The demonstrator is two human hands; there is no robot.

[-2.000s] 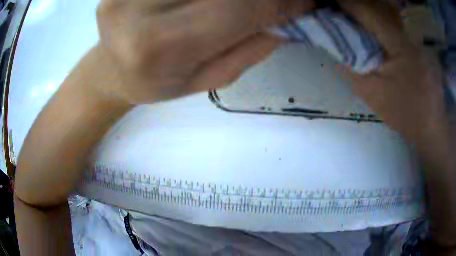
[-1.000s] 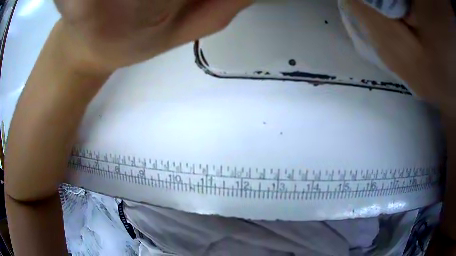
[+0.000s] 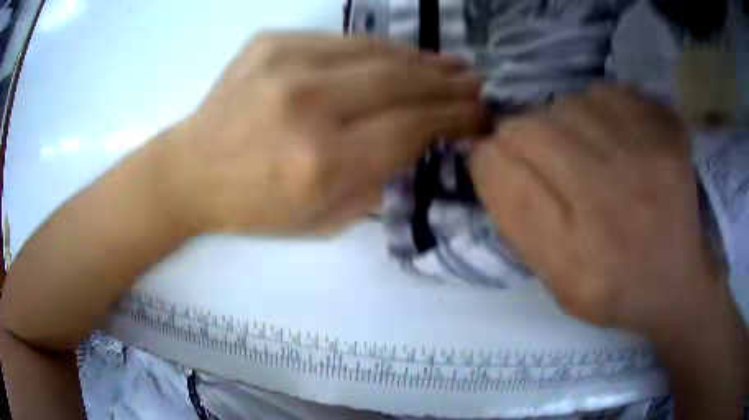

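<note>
A striped grey-and-white garment (image 3: pixel 534 49) lies on the machine table, running from the top edge down between my hands. Black trim (image 3: pixel 425 193) runs along it, above and below my fingers. My left hand (image 3: pixel 328 135) is on the cloth's left side, fingers bent and closed on it near the trim. My right hand (image 3: pixel 587 205) is curled on the cloth's right side, close to my left fingertips. Both hands are blurred, and the fingertips and the gripped cloth are partly hidden.
The white table (image 3: pixel 271 275) has a printed ruler (image 3: pixel 382 365) along its front edge. Pale cloth (image 3: pixel 271 402) lies below that edge. More pale cloth shows at the far right, beside a blurred beige object (image 3: pixel 708 82).
Both hands have moved down and closer together. The striped garment with black trim now lies on the table between them, over the machine bed panel that showed before.
</note>
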